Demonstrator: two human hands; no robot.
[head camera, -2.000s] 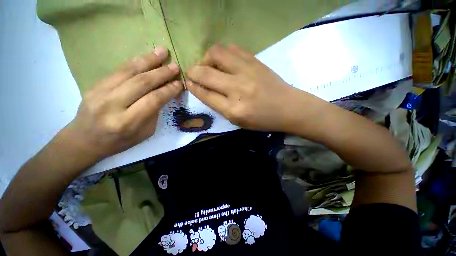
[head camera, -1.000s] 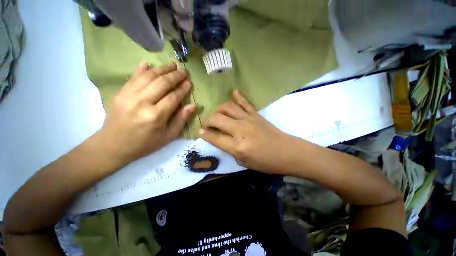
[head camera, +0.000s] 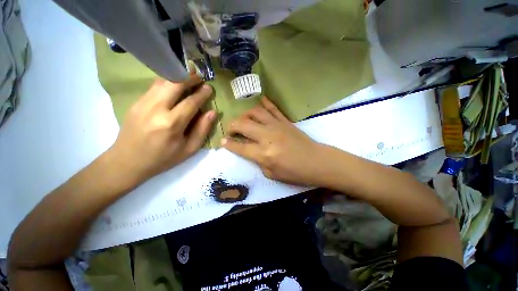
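An olive-green garment panel (head camera: 318, 68) lies under the grey sewing machine head (head camera: 136, 28). A dark seam line runs down the panel from the metal presser foot (head camera: 205, 69) to the panel's near edge. A white ribbed knob (head camera: 246, 86) on a black fitting is right of the foot. My left hand (head camera: 164, 122) presses on the cloth left of the seam, with its fingertips close to the foot and partly behind the machine head. My right hand (head camera: 264, 142) rests on the cloth's near edge just right of the seam, fingers bent.
The white table (head camera: 363, 131) has ruler markings and a dark-rimmed worn spot (head camera: 229, 194) at its front edge. A yellow-orange strip holder (head camera: 452, 122) and upright olive strips (head camera: 485, 108) are at the right end. Grey-green cloth (head camera: 12, 57) lies far left. Cloth bundles sit below right.
Since two seconds ago the machine head has come into view above the panel. In the last second the cloth's near edge and my right hand moved slightly towards the machine; my left fingertips are now nearer the foot.
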